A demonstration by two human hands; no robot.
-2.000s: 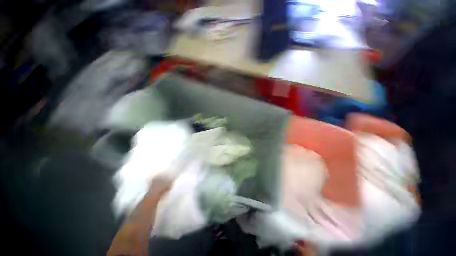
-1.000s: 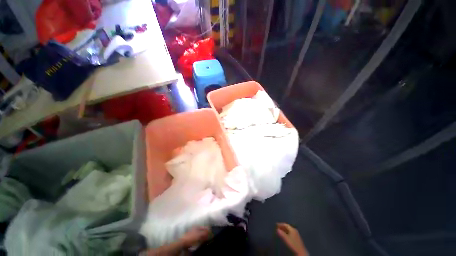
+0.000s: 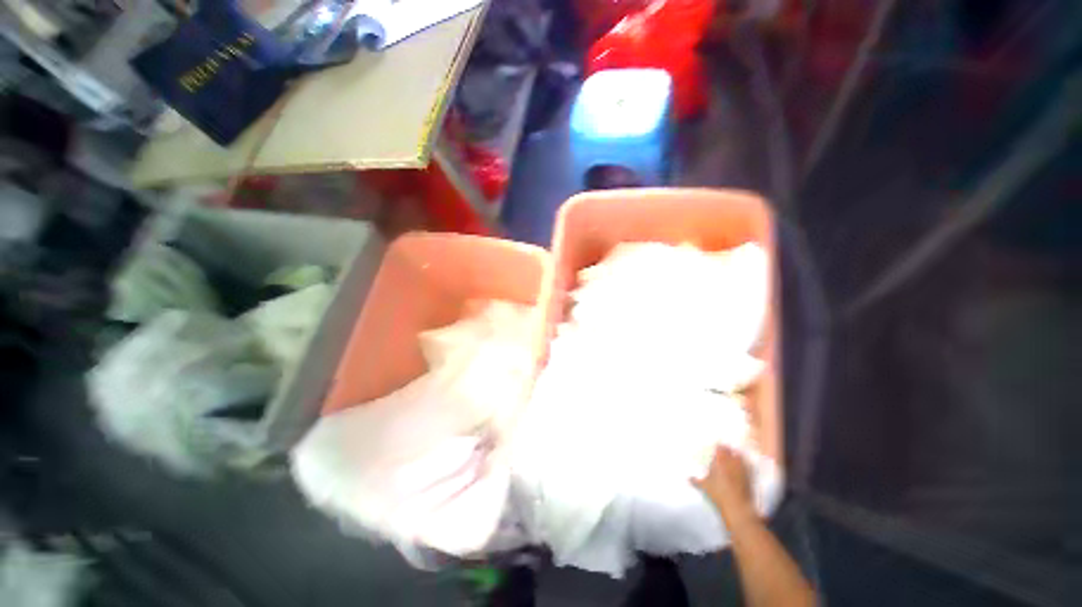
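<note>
White fabric fills the right-hand salmon bin and drapes over its near rim. My right hand reaches in from the bottom right and touches this fabric near the bin's right side; blur and glare hide whether the fingers grip it. My left hand is not in view. The middle salmon bin stands close beside it, with cream pieces inside and white fabric hanging over its near edge.
The grey bin on the left holds pale green pieces. A tan work table with a navy bag stands behind. A blue stool and red plastic bags are beyond the right bin. A green floor mark lies near the feet.
The view has shifted, so the right-hand bin is now nearer and more central. My right hand has moved from open space onto the white fabric. My left hand has left the picture.
</note>
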